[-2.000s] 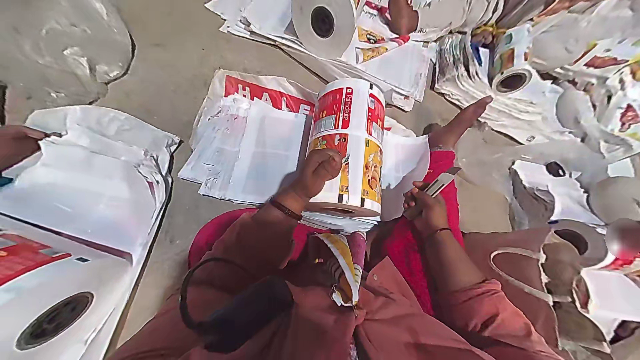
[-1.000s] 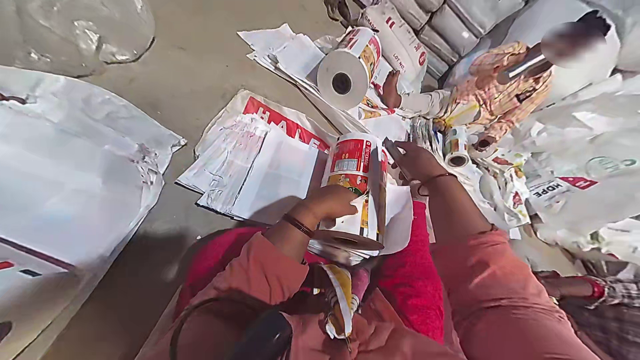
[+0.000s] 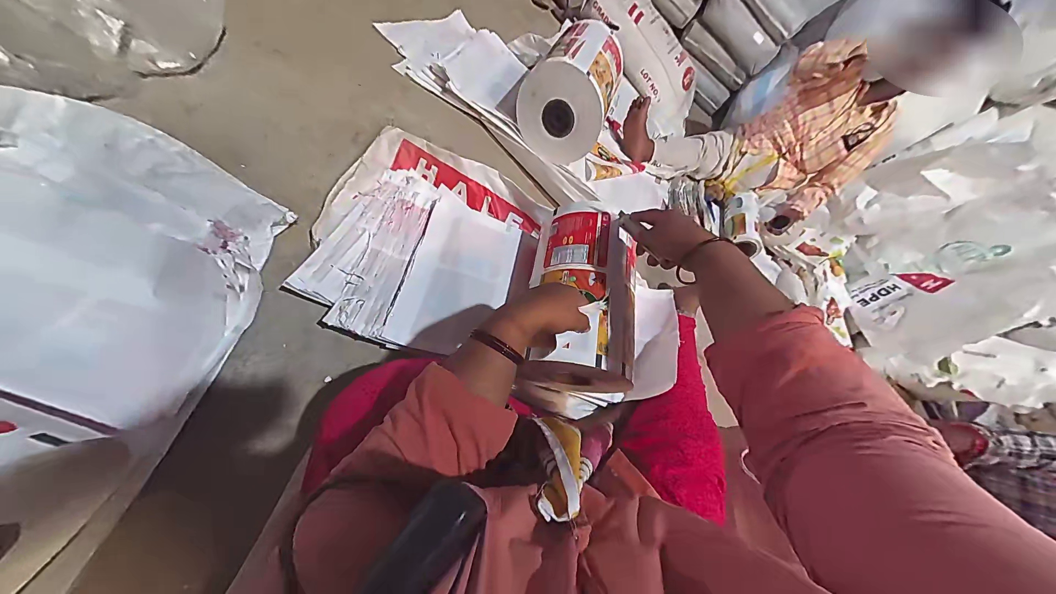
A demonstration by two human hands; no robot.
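Between my legs a roll of printed packaging film (image 3: pixel 577 239) rests on a pile of sheets. My left hand (image 3: pixel 553 318) lies on the near part of the roll, its fingers bent over a white edge of the film; whether it grips is unclear. At the roll's far right edge, my right hand (image 3: pixel 664 235) is closed around a small tool, mostly hidden, whose metal tip shows by the film. To the left of the roll lie a stack of white sheets (image 3: pixel 466 264) and a fan of crumpled-edged sheets (image 3: pixel 367 256), both on a printed sack (image 3: pixel 396 153).
Another film roll (image 3: pixel 561 107) stands on sheets ahead. A co-worker in a checked shirt (image 3: pixel 817 124) sits at the upper right by a smaller roll (image 3: pixel 742 223). Large white plastic sacks (image 3: pixel 949 239) lie at the right, and a big white wrapped sheet (image 3: pixel 107 247) at the left.
My right hand, with the tool, has moved from beside my right knee to the far right edge of the roll. My left hand has stayed at the roll.
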